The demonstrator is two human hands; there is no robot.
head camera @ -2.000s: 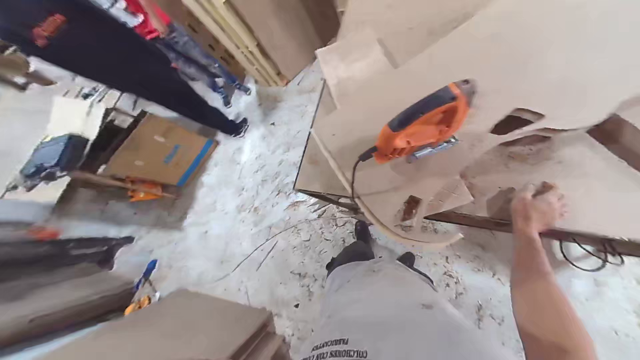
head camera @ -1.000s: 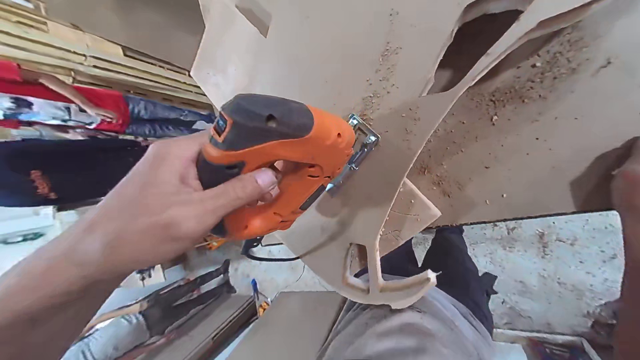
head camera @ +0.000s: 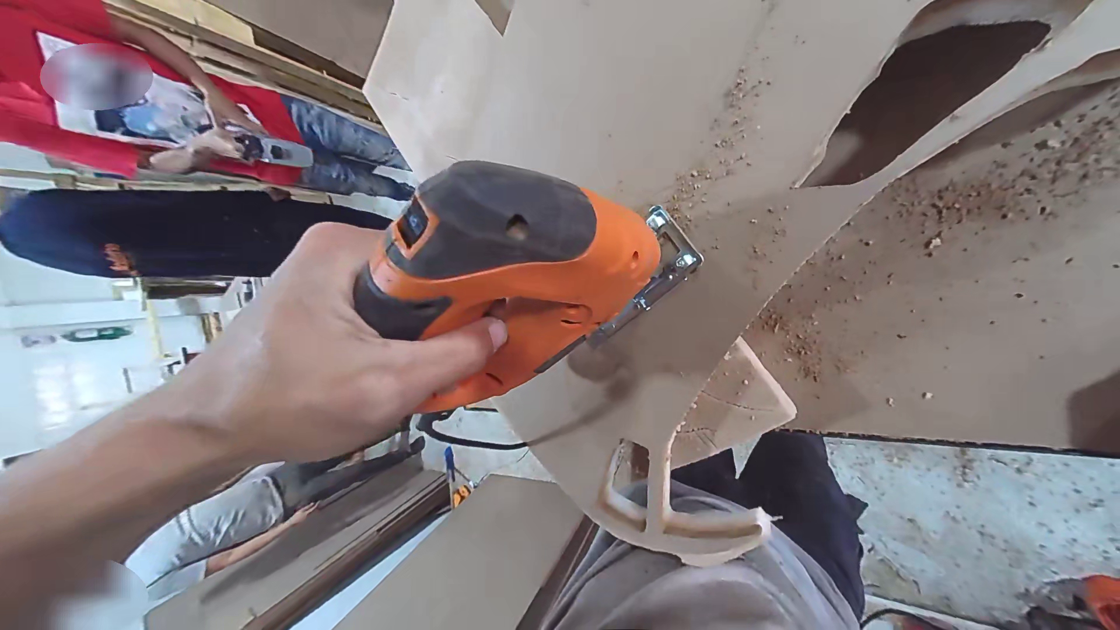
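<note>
My left hand (head camera: 350, 350) grips an orange and black jigsaw (head camera: 525, 280), its thumb along the near side of the handle. The metal base plate (head camera: 669, 262) faces right, over a cut fibreboard sheet (head camera: 612, 114); whether it touches is unclear, and the blade cannot be made out. A black cord (head camera: 472, 444) hangs from the tool's rear. The sheet's curved end (head camera: 691, 534), with cut-out slots, reaches over my lap. Beneath it lies a pointed board offcut (head camera: 744, 398). My right hand is out of view.
Sawdust and chips (head camera: 805, 332) lie across the boards. A large opening (head camera: 945, 87) is at upper right. At left, a person in a red shirt (head camera: 262, 166) holds a tool, near a person in dark clothes (head camera: 175, 232). Stacked boards (head camera: 472, 560) stand below.
The jigsaw lay on the sheet two seconds ago; my left hand now holds it. My right hand, on the board at first, is no longer in view. The view has moved much closer to the work.
</note>
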